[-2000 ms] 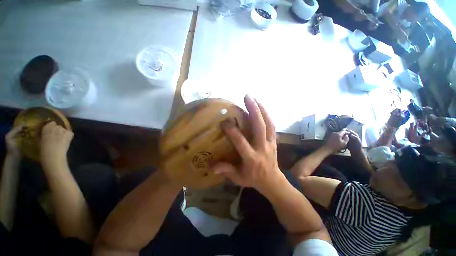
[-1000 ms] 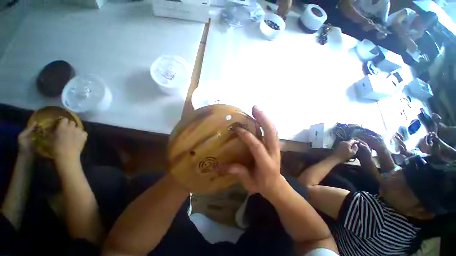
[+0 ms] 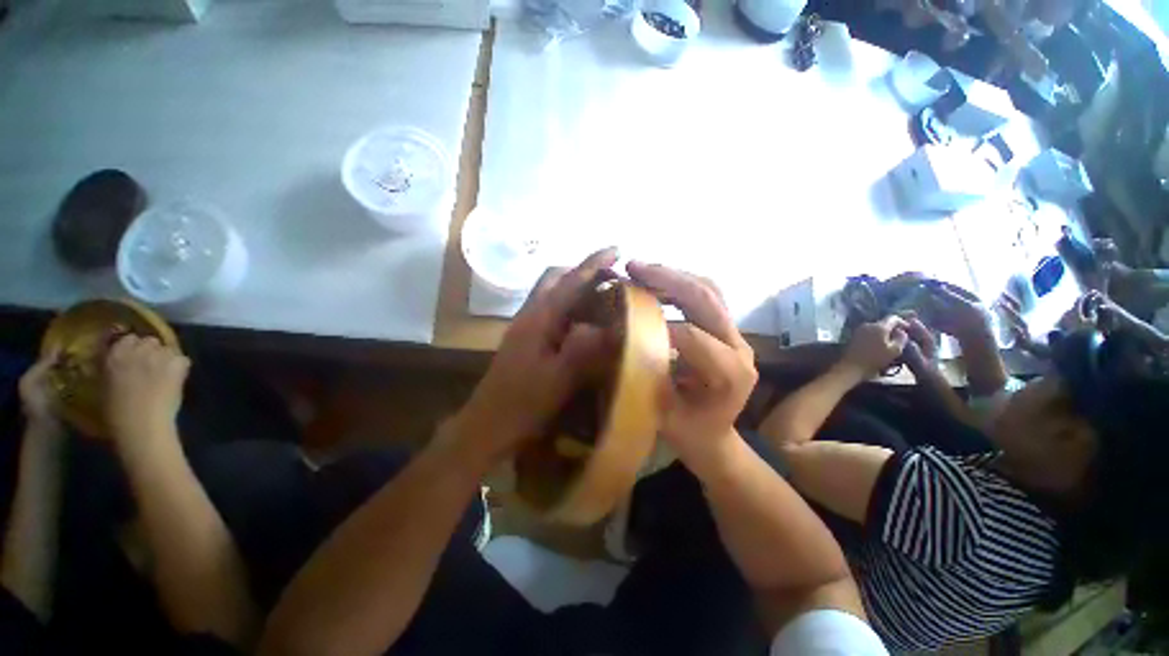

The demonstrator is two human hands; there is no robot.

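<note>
A round wood-grain base shell [image 3: 628, 423] is held nearly on edge above my lap, with its hollow, dark inner side turned to the left. My left hand [image 3: 554, 340] grips it from the left, with the fingers reaching inside near the upper rim. My right hand [image 3: 703, 359] holds the outer face from the right, with its fingertips by the upper rim. The fingertips of both hands are close together at the top. Whether a small part is between them cannot be told.
Translucent parts tubs [image 3: 399, 177] stand on the white table; one tub [image 3: 506, 244] is just beyond my hands. A dark disc [image 3: 100, 221] lies at left. A neighbour's hands hold another wood-grain shell [image 3: 92, 365]. At right a person in a striped shirt [image 3: 955, 538] works near white boxes [image 3: 942, 177].
The shell has turned from showing its slotted outer face to standing on edge, its inner side visible. My left hand has come into view inside it; my right hand has moved to its right side.
</note>
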